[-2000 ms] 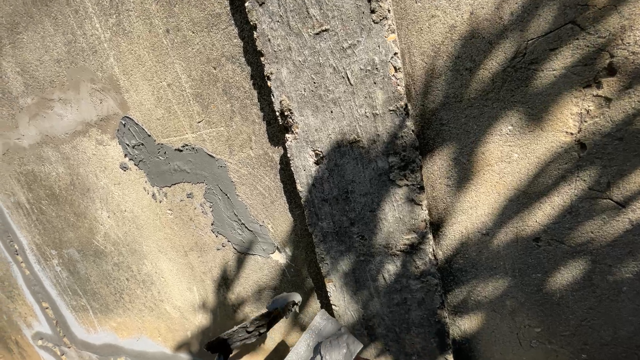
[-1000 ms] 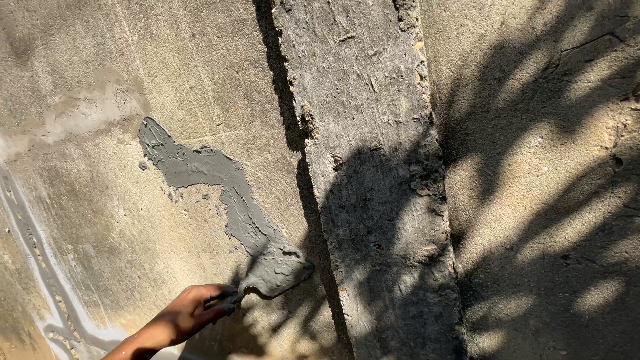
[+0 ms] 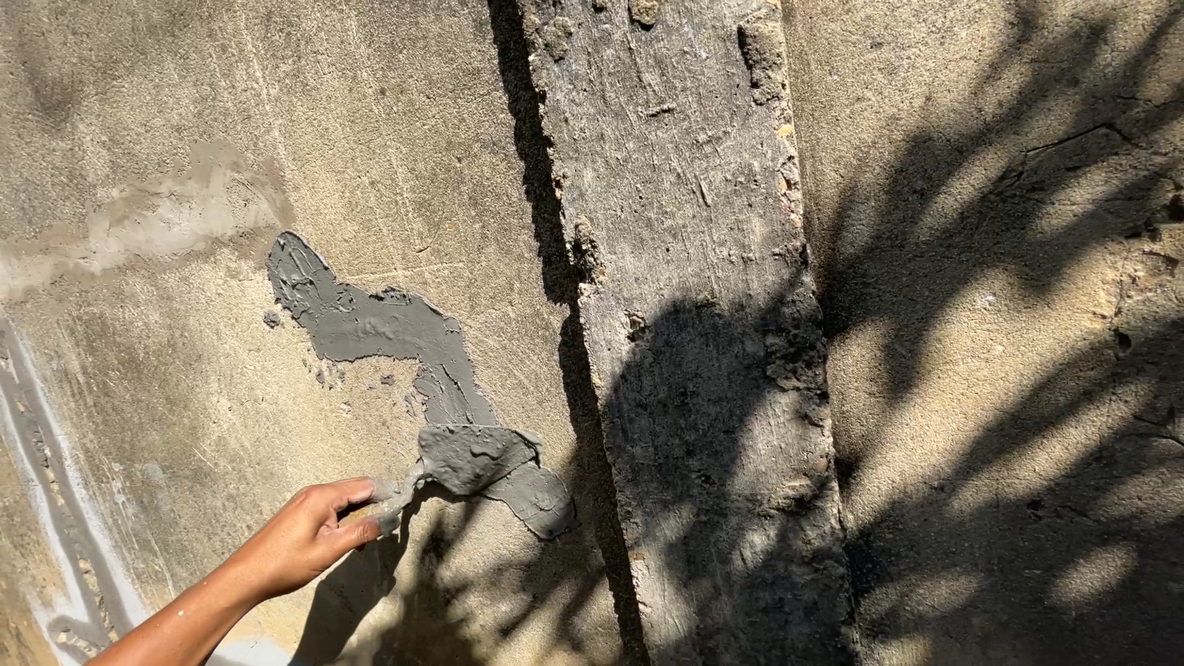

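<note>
My left hand [image 3: 326, 529] reaches in from the lower left, with its fingers closed on the handle of a small trowel [image 3: 476, 458]. Wet grey mortar coats the trowel's blade, which lies over the lower part of a zigzag strip of mortar [image 3: 370, 324] on the rough wall [image 3: 388, 166]. A short stretch of that strip shows below and right of the blade. The fingertips bear grey smears. Much of the handle is hidden by the fingers. My right hand is not in view.
A raised, rough-edged concrete post [image 3: 675, 203] stands right of the mortar strip. Farther left is a pale smoothed patch [image 3: 176, 217], with a grey filled channel [image 3: 55, 481] below it. Shadows fall on the post and the right wall [image 3: 990, 370].
My left hand, out of view two seconds ago, came in with the trowel. Since one second ago the blade has moved up and left along the strip, uncovering mortar at its lower end.
</note>
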